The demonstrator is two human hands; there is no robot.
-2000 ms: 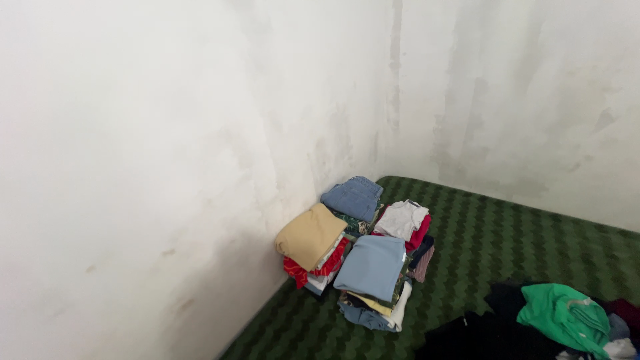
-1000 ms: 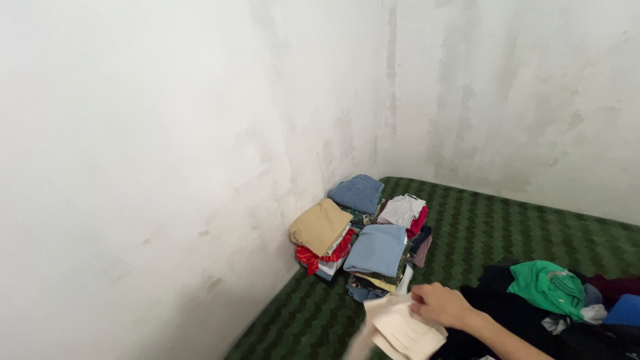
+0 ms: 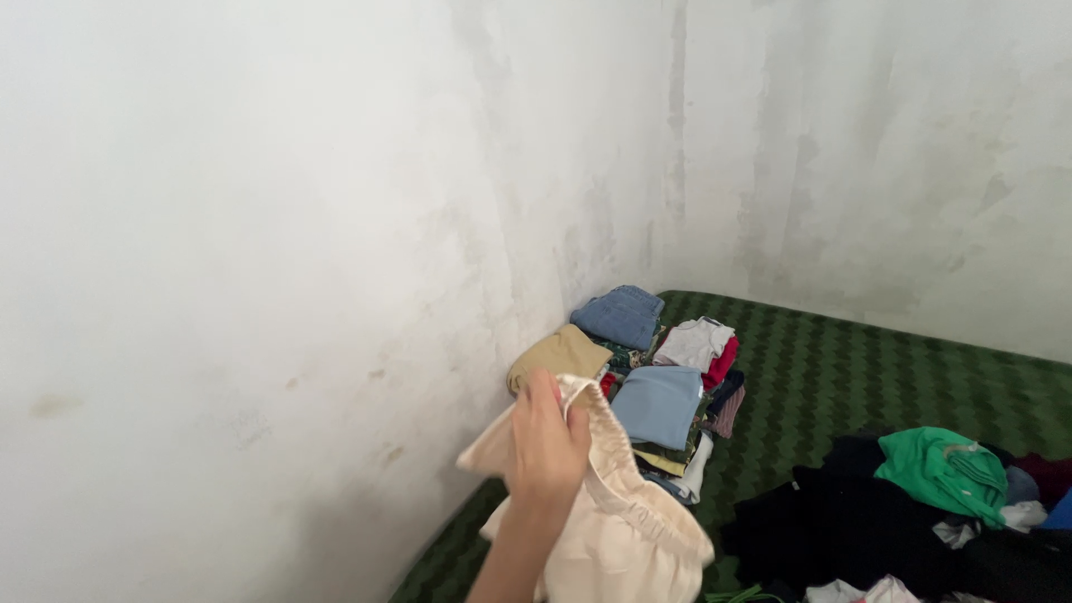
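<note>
My left hand (image 3: 548,435) is closed on the elastic waistband of a cream-coloured garment (image 3: 624,536), which hangs partly unfolded below and to the right of the fingers. My right hand is not in view. Just behind the held cloth are stacks of folded clothes: a tan folded garment (image 3: 559,356) tops one, a light blue one (image 3: 659,406) another. Folded blue denim (image 3: 620,316) and a white garment (image 3: 695,342) top the two stacks at the back. The held cloth and hand hide part of the front stacks.
The green patterned bed cover (image 3: 804,368) reaches into the corner between two stained white walls (image 3: 335,209). At the lower right lies a loose heap of clothes, with a green garment (image 3: 942,473) on black ones (image 3: 846,528).
A second ago my right hand held the cream garment near the front stacks, more compactly folded. Now my left hand holds it, more spread out, and my right hand has left the view.
</note>
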